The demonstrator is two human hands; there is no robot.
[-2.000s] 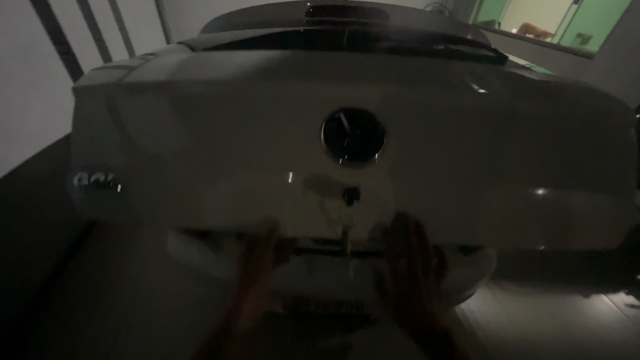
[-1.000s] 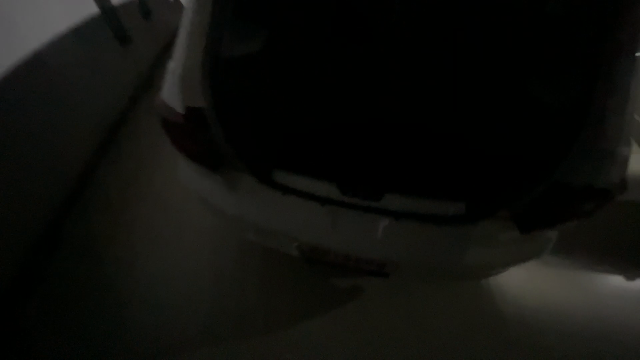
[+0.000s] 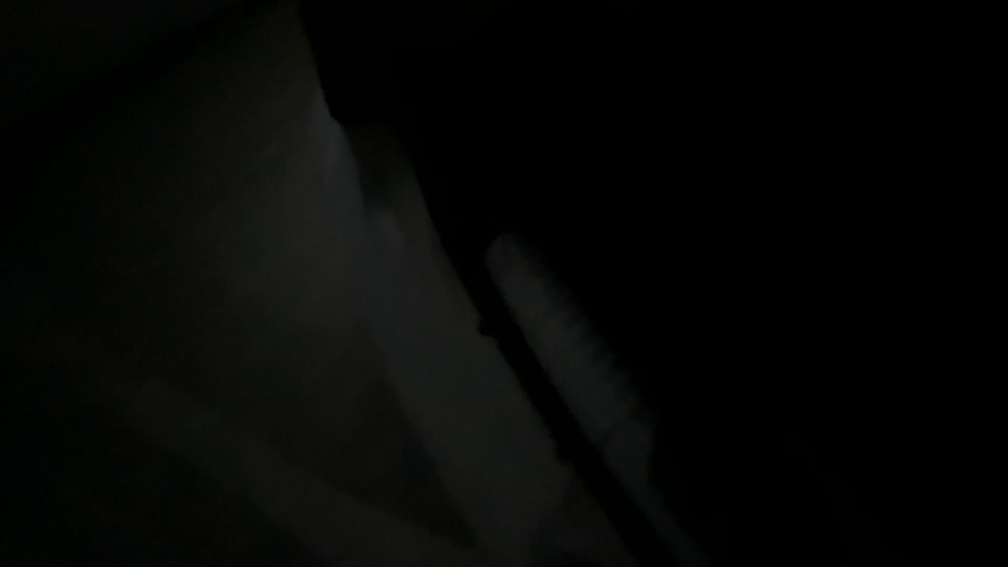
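Very little light reaches the head view. The pale rear bumper of a car (image 3: 441, 339) runs slantwise from upper left to lower middle. Beside it lies a dark strip, probably the seal along the trunk opening (image 3: 535, 378). Just inside that edge is a paler sill strip (image 3: 559, 331). The trunk's interior on the right is black, and nothing in it can be made out. Neither my left hand nor my right hand can be seen, so what they hold or touch is hidden.
Dim grey floor (image 3: 260, 268) lies left of the bumper, with a faint lighter band crossing it at the lower left. A dark edge runs across the upper left corner.
Two seconds ago the tailgate was down with both hands at its lower edge; one second ago the trunk stood open. The view has since turned and moved close to the trunk edge.
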